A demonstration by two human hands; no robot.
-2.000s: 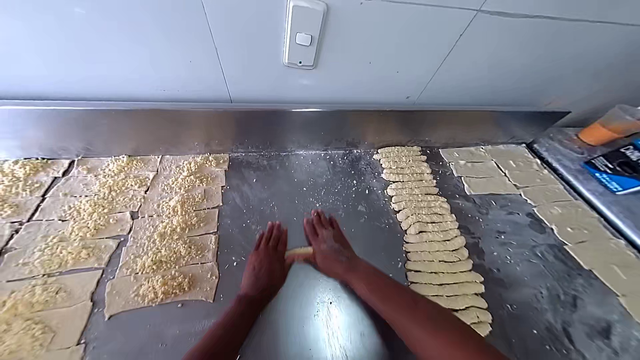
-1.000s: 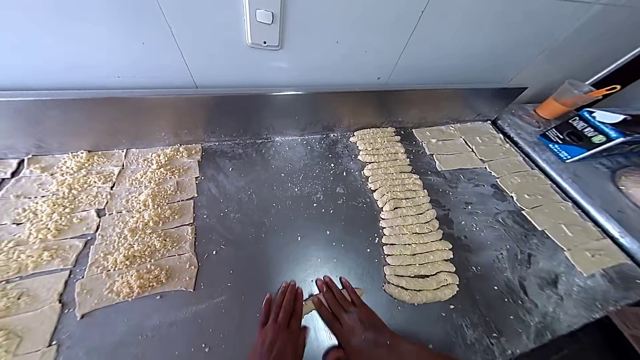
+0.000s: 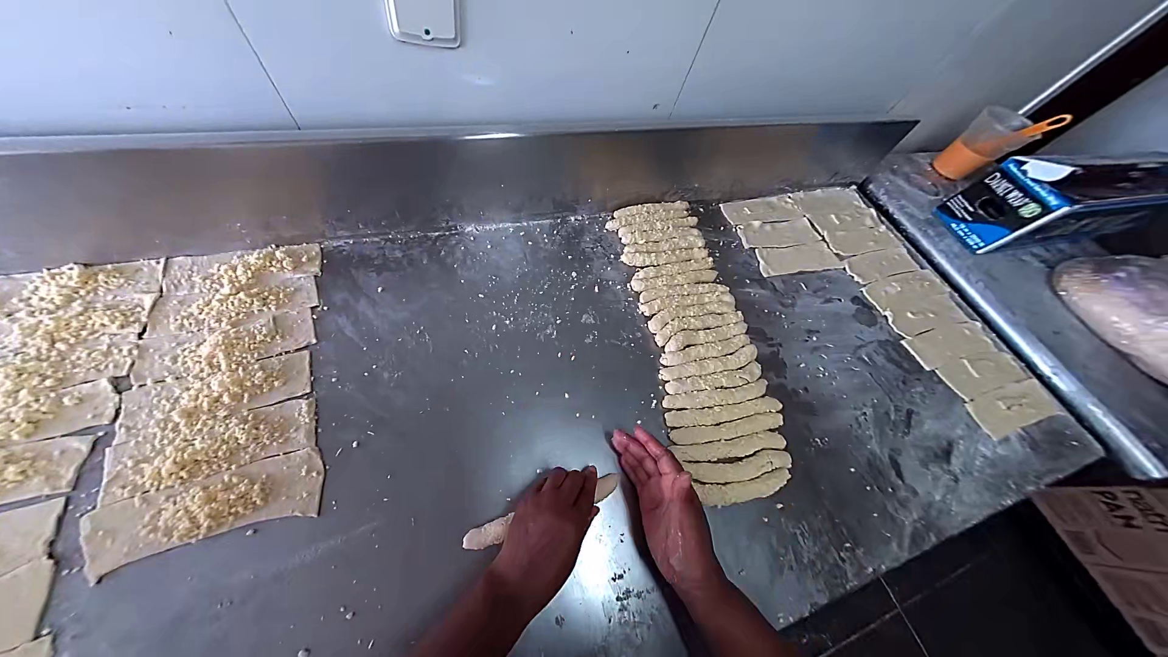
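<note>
A rolled dough stick [image 3: 485, 534] lies slanted on the steel worktop, its two ends showing on either side of my left hand [image 3: 552, 525]. That hand rests over the stick's middle with fingers curled around it. My right hand [image 3: 666, 506] is turned on edge just right of the stick, palm partly up, fingers extended, holding nothing. Close beyond its fingertips runs a column of rolled dough sticks [image 3: 721, 411], laid side by side. At the left, flat dough rectangles [image 3: 292, 484] carry crumbled pale filling [image 3: 214, 438].
Small flat dough pieces [image 3: 949, 342] line the worktop's right edge. Past that edge, a side counter holds a plastic jug with orange contents [image 3: 972, 155], a blue and black box [image 3: 1022, 201] and a wrapped pale mass [image 3: 1122, 301]. A steel backsplash [image 3: 411, 182] bounds the rear.
Both hands lay flat over the small roll a second ago; now the right hand is off it and turned on edge, while the left covers its middle. The roll's ends show more. The view has shifted.
</note>
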